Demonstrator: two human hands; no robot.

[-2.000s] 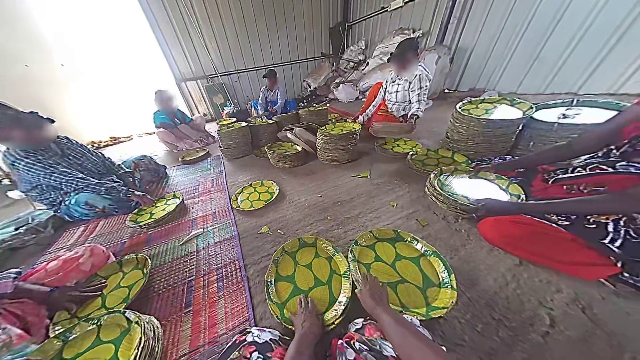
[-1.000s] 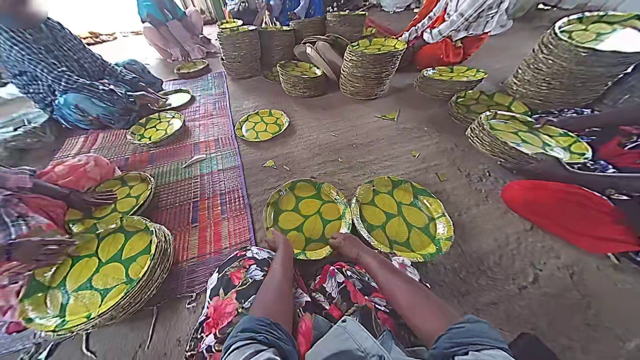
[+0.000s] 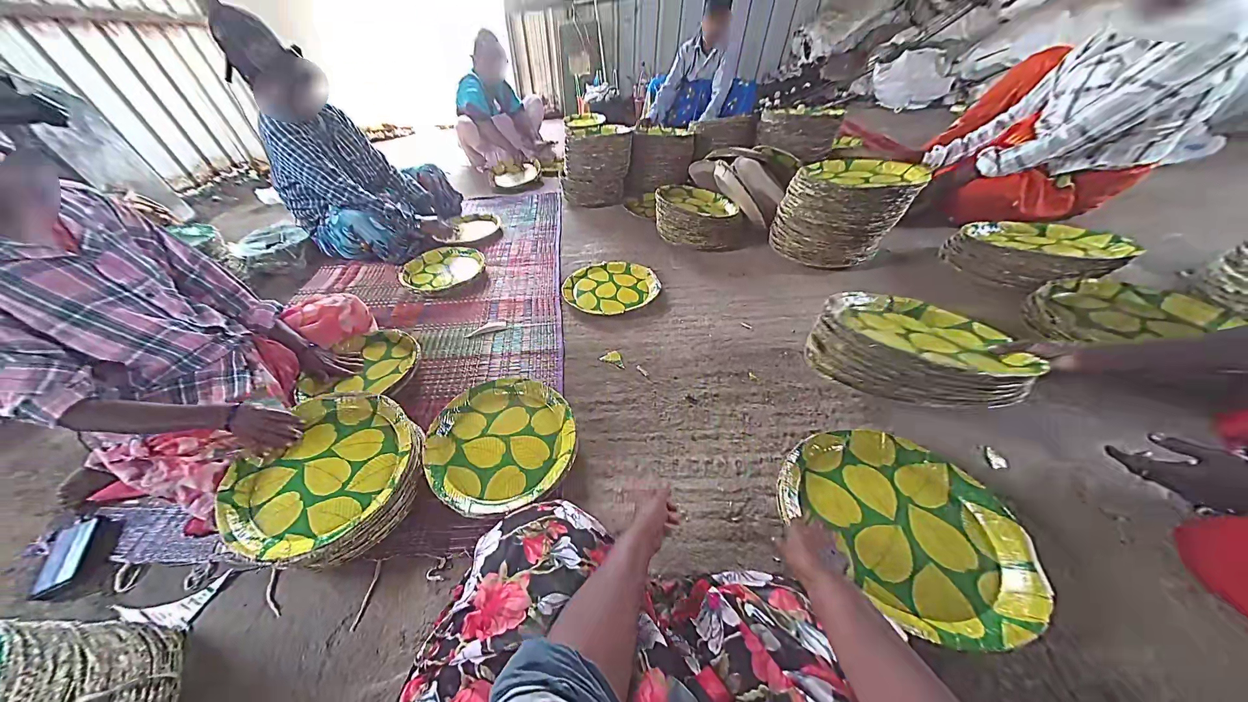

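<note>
My left hand (image 3: 651, 517) is above the floor between two leaf-print plates and touches neither; it is blurred, and whether its fingers are apart is unclear. A round green plate with yellow leaf shapes (image 3: 500, 447) lies to its left, partly on the mat's edge. At the near left edge of a larger-looking leaf-print plate (image 3: 916, 536) is my right hand (image 3: 811, 551), its fingers at the rim; the grip is hidden by blur. Floral cloth (image 3: 497, 604) covers my lap below both hands.
Stacked leaf-print plates stand at left (image 3: 322, 478), at right (image 3: 916, 351) and further back (image 3: 848, 210). A single plate (image 3: 611, 288) lies on the floor beside a woven mat (image 3: 487, 292). Several people sit around; one person's hands (image 3: 268, 426) rest at the left stack.
The two plates that lay side by side before me are now far apart, one at left, one at right. My left hand has come away from the plates. The view has turned left.
</note>
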